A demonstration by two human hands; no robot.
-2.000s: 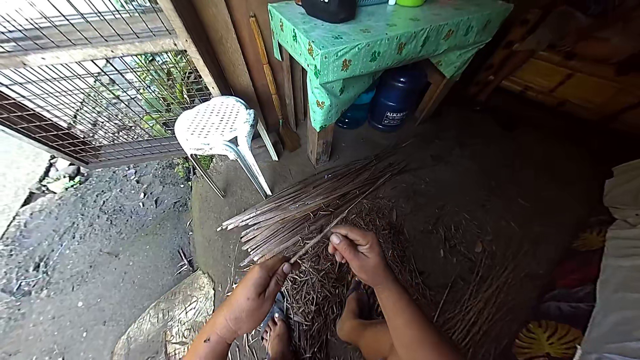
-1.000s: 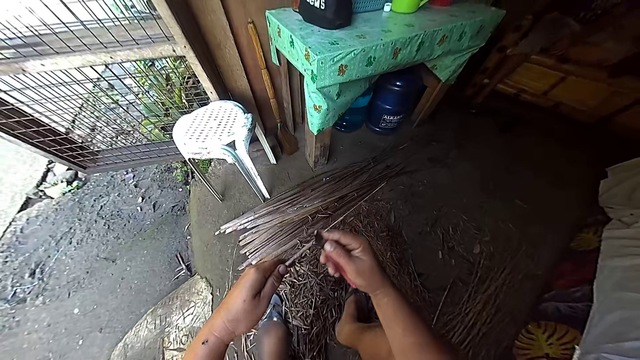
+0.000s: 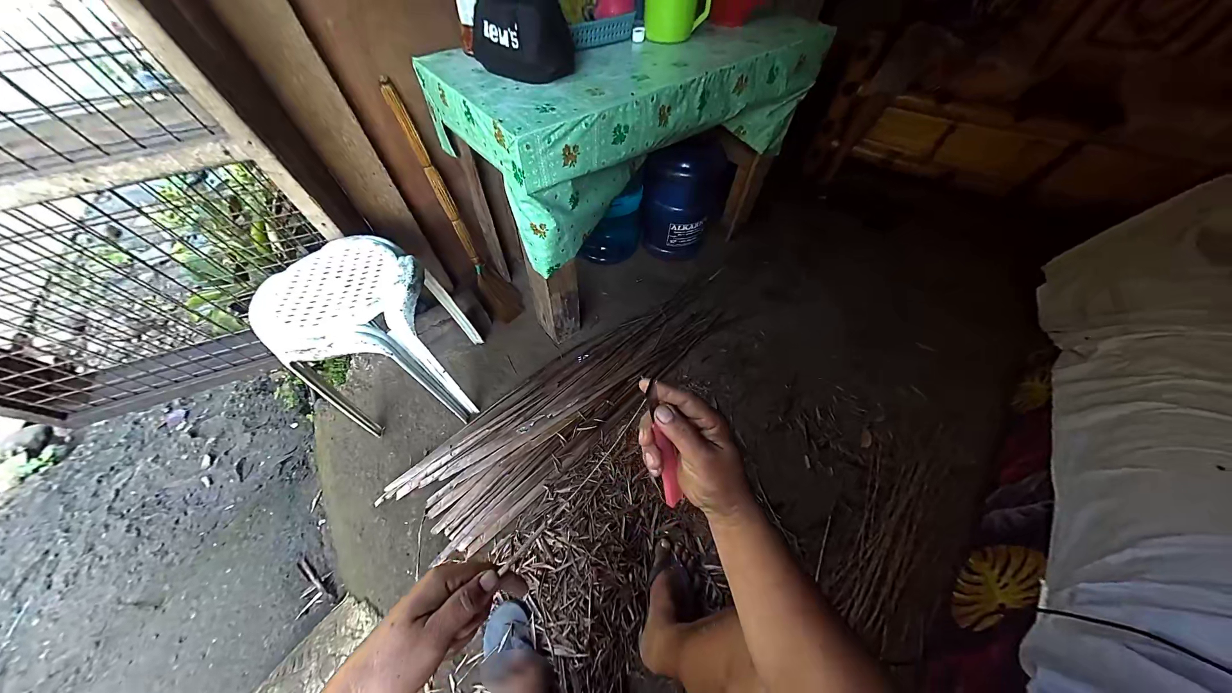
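My right hand (image 3: 695, 448) grips a small knife by its red handle (image 3: 668, 467), the dark blade pointing up past the fingers. Lower left, my left hand (image 3: 452, 611) pinches the end of a thin stick (image 3: 539, 525) between thumb and fingers; the stick runs up to the right toward the knife hand. Beyond both hands a bundle of long dry sticks, likely palm midribs (image 3: 539, 414), lies on the floor. Below it, a heap of brown shavings (image 3: 597, 568) spreads between and around my feet.
A white plastic stool (image 3: 337, 289) stands at the left by a wire-mesh gate (image 3: 115, 212). A broom (image 3: 438, 183) leans on the wall beside a cloth-covered table (image 3: 616, 106), with blue water jugs (image 3: 679, 197) under it. More thin sticks (image 3: 876, 539) lie right; pale fabric (image 3: 1136, 414) hangs at the right edge.
My right hand has moved up and away from my left hand, and the red knife handle now shows plainly. My left hand still holds the stick low at the left.
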